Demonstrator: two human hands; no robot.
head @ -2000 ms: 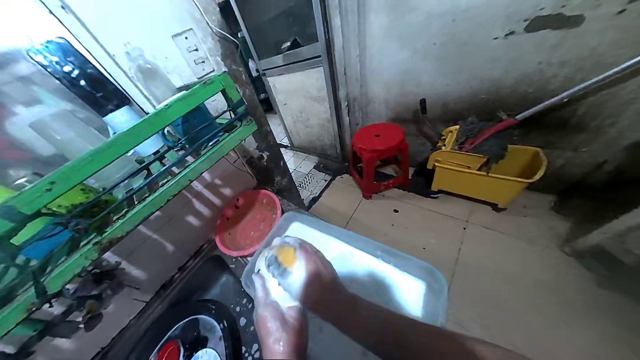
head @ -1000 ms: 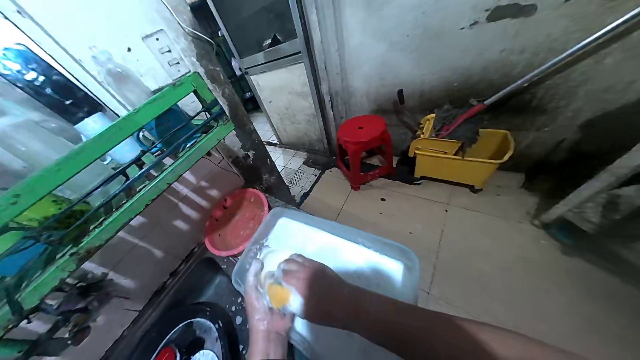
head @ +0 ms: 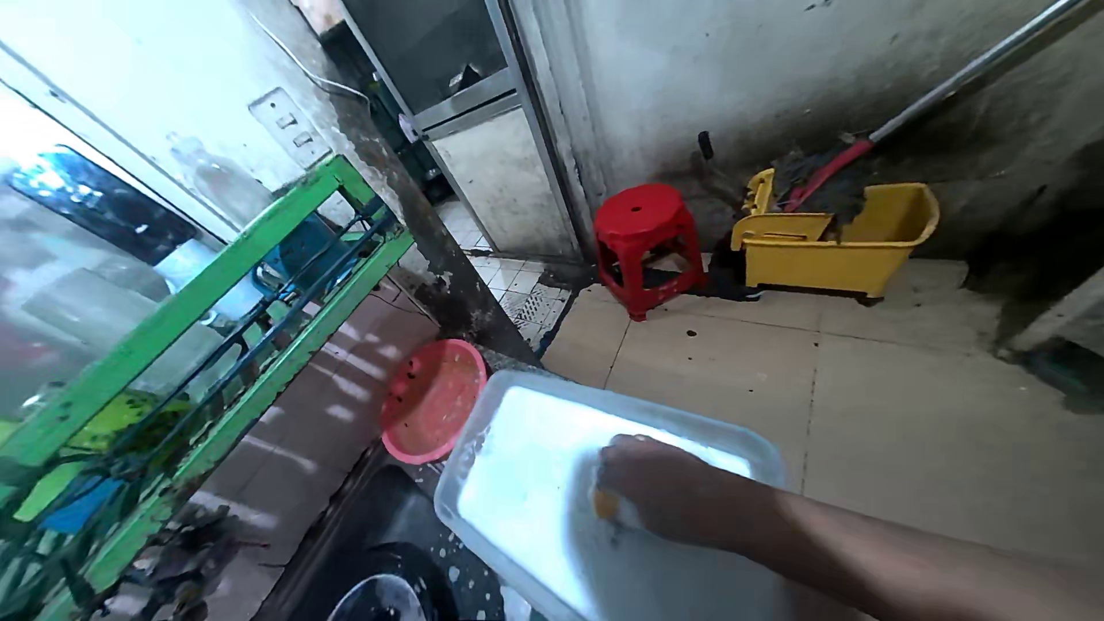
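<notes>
My right hand (head: 651, 487) is closed around a yellow-and-white sponge (head: 606, 504), low over the white liquid in a translucent plastic tub (head: 759, 444). Its fingers point left, and most of the sponge is hidden beneath them. The forearm comes in from the lower right. My left hand is out of view. Left of the tub sits a round pink plastic basin (head: 431, 401). A dark round vessel (head: 392, 582) with something pale in it stands at the bottom edge.
A green-framed rack (head: 216, 285) with plastic containers fills the left side. Behind the tub, a red plastic stool (head: 640, 224) stands on the tiled floor beside a yellow mop bucket (head: 819, 263) with a mop in it. A doorway (head: 500, 155) opens at the back.
My left hand, which was beside the right one at the sponge, has left the view. My right hand has moved with the sponge from the tub's left edge to over its middle.
</notes>
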